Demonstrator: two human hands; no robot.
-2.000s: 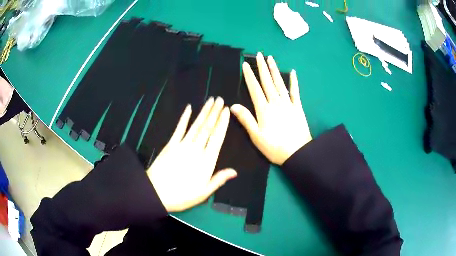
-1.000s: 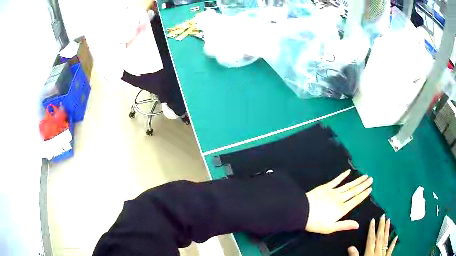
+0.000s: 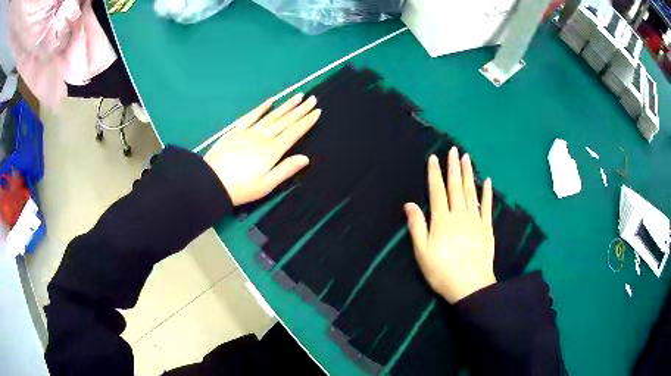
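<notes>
Black fabric straps [image 3: 368, 158] lie side by side as a ragged-edged sheet on the green bench, with narrow green gaps between some. Small grey tabs show at their near ends. My left hand [image 3: 261, 150] lies flat, fingers slightly spread, over the far left edge of the sheet beside the white line. My right hand [image 3: 458, 228] lies flat on the right part of the sheet, fingers apart. Neither hand grips anything. My right sleeve hides some straps.
A metal post [image 3: 515, 44] and white carton [image 3: 460, 22] stand at the back. White card stacks [image 3: 614, 62] are at back right, another card stack [image 3: 645, 228] at right, near white scraps [image 3: 563, 169] and a rubber band [image 3: 616, 254]. A person in pink [image 3: 59, 44] is at far left.
The view has swung back right and down. My left hand has moved to the sheet's far left edge, away from my right hand, which now shows whole. The hands are farther apart.
</notes>
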